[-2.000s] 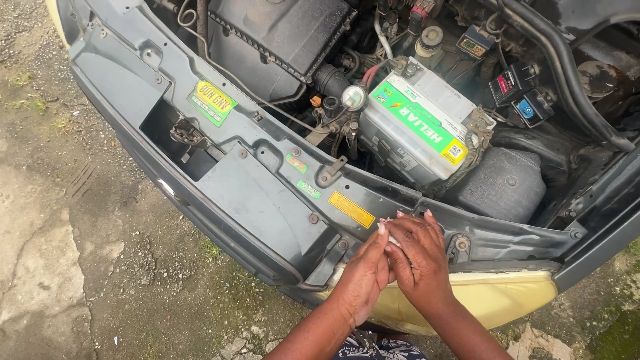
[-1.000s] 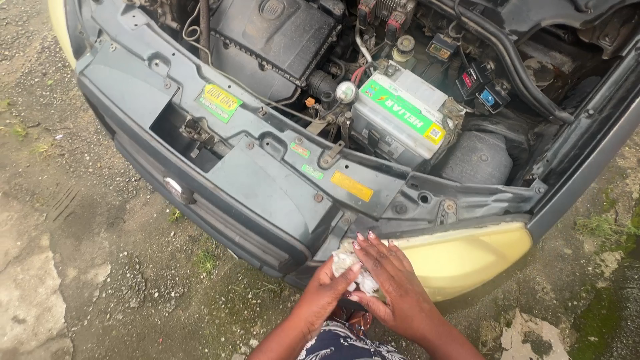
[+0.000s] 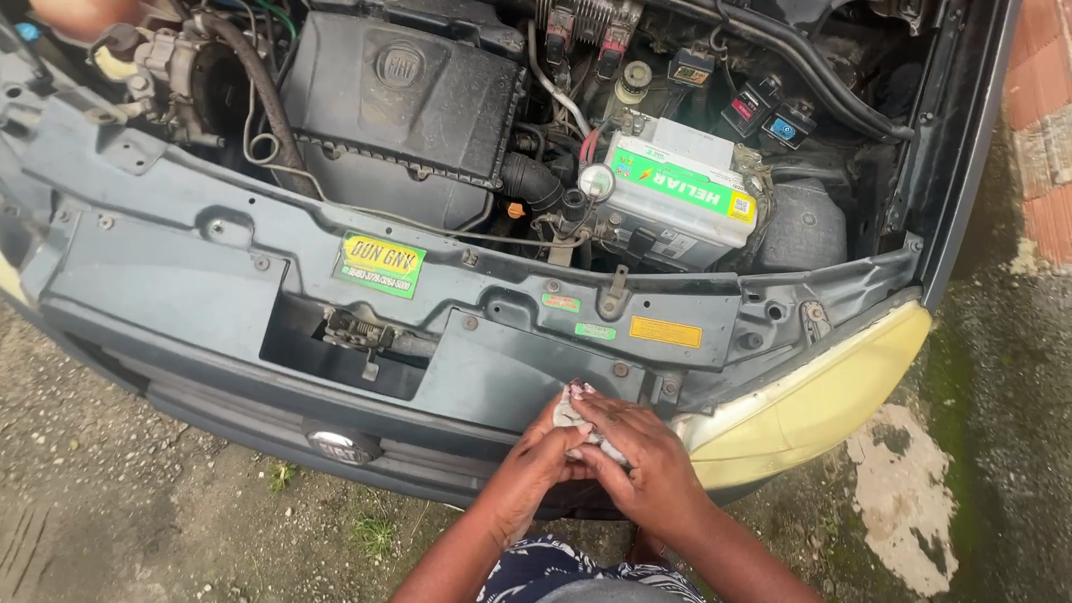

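My left hand [image 3: 544,452] and my right hand [image 3: 641,452] meet over the front edge of an open car bonnet bay, both gripping a crumpled pale cloth [image 3: 574,414]. Parts of the cloth show between the fingers; the rest is hidden by the palms. Just right of my right hand lies the yellowed headlight [image 3: 812,402]. Beyond my hands runs the grey front panel [image 3: 519,352] with its stickers and bolts.
A car battery [image 3: 678,188] sits in the engine bay, with a black plastic engine cover [image 3: 402,92] to its left. The hood latch [image 3: 360,335] lies in a front opening. A maker's badge [image 3: 342,446] marks the grille. Rough ground [image 3: 209,519] borders the bumper.
Two seconds ago my hands were together near the headlight's inner end; now they are over the front panel to its left, and more of the cloth shows. The view has shifted.
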